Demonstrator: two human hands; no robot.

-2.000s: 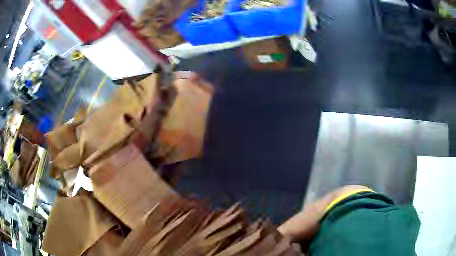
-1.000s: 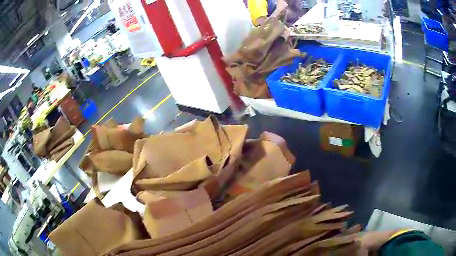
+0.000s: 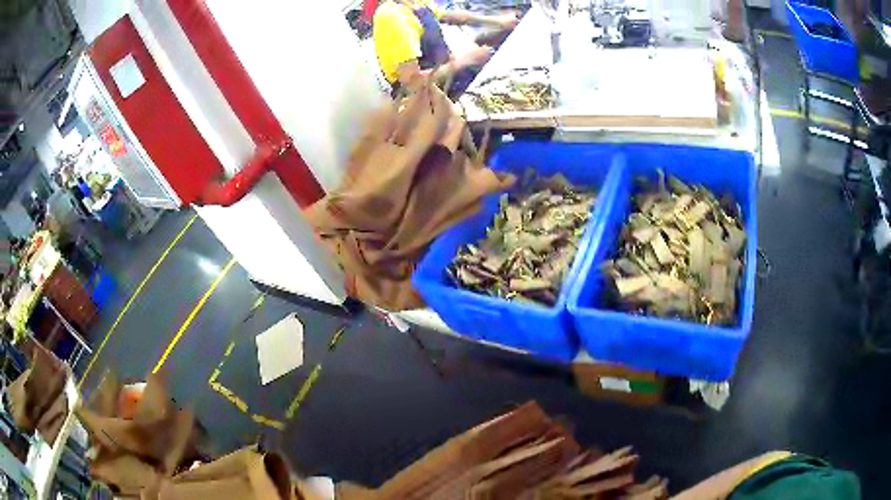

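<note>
A stack of brown panels point(image 3: 488, 459) with layered, wavy edges lies low in the view, cut off by the bottom edge. My right forearm point(image 3: 733, 477), in a green sleeve with a yellow cuff, reaches to the stack's right end at the bottom edge. My right hand is hidden behind the panels or below the frame, so its grip cannot be seen. My left hand is not in view. More folded brown panels point(image 3: 230, 479) lie at the bottom left.
Two blue bins point(image 3: 664, 342) of small brown and yellowish pieces stand ahead, beside a heap of brown panels point(image 3: 391, 195). A person in yellow point(image 3: 399, 41) works behind. A red and white pillar point(image 3: 264, 234) stands left. A pale sheet point(image 3: 280, 349) lies on the yellow-marked floor.
The view has swung up and moved nearer the blue bins. The carried stack now sits lower in view, and the loose brown panels have shifted toward the bottom left.
</note>
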